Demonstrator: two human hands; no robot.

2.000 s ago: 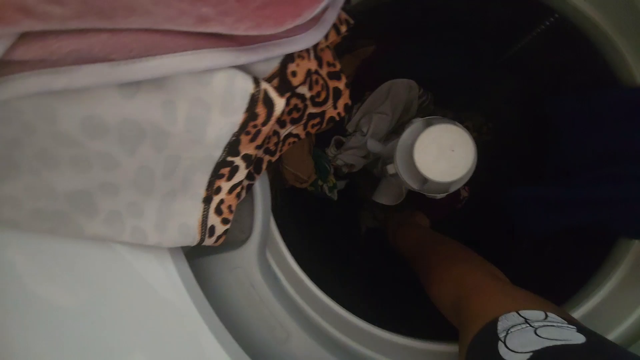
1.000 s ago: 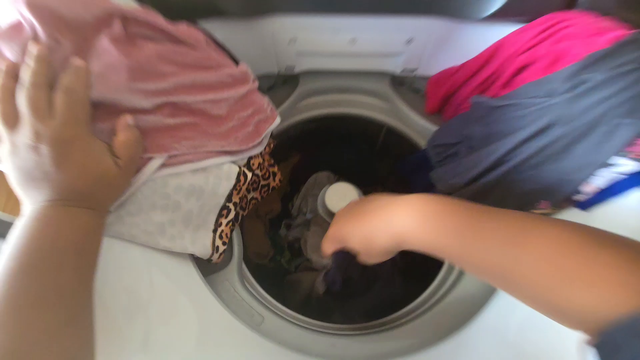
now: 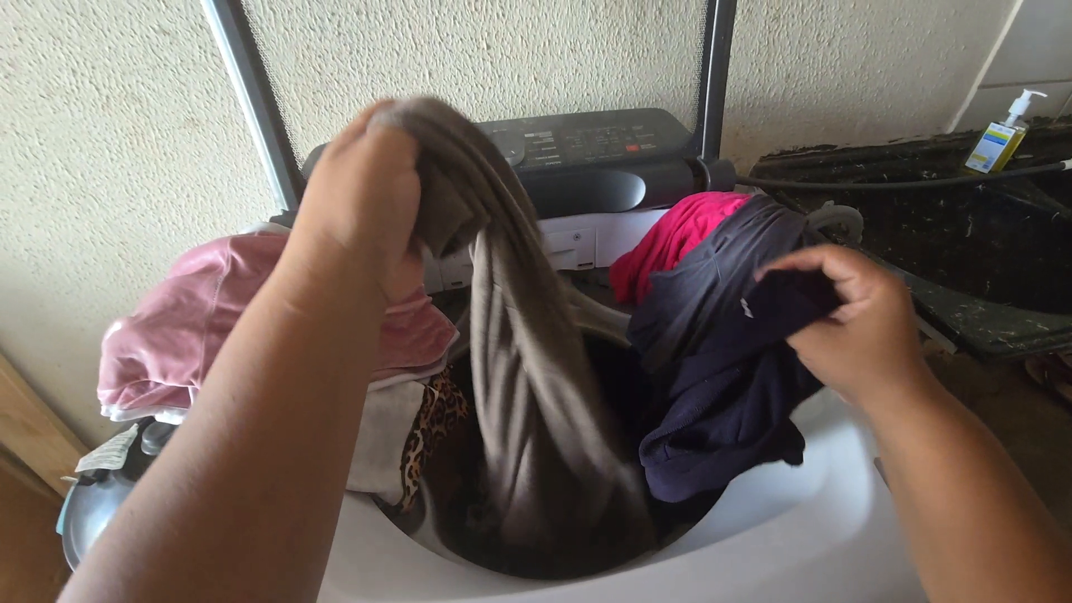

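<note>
My left hand [image 3: 368,180] is raised above a white top-loading washing machine [image 3: 804,536], gripping a grey-brown cloth garment [image 3: 528,360]. The garment hangs down into the dark drum [image 3: 477,536]. At the right of the opening, my right hand [image 3: 846,314] pinches a dark navy garment [image 3: 729,410], which hangs over the rim's right side. Beside it lie a dark grey garment [image 3: 712,251] and a bright pink one [image 3: 670,239]. A pink velvety garment [image 3: 205,310] and a leopard-print trimmed cloth [image 3: 431,419] drape over the left side. My left fingertips are partly hidden.
The machine's control panel [image 3: 586,138] and raised lid frame [image 3: 716,75] stand against a rough wall. At the right, a pump bottle [image 3: 997,138] sits on a dark stone counter [image 3: 904,201], with a hose along it. A rounded metallic object [image 3: 92,511] is at the lower left.
My left hand has moved from the pink garment and now holds up the grey-brown one. My right hand has come out of the drum with the navy garment. The view has tilted up.
</note>
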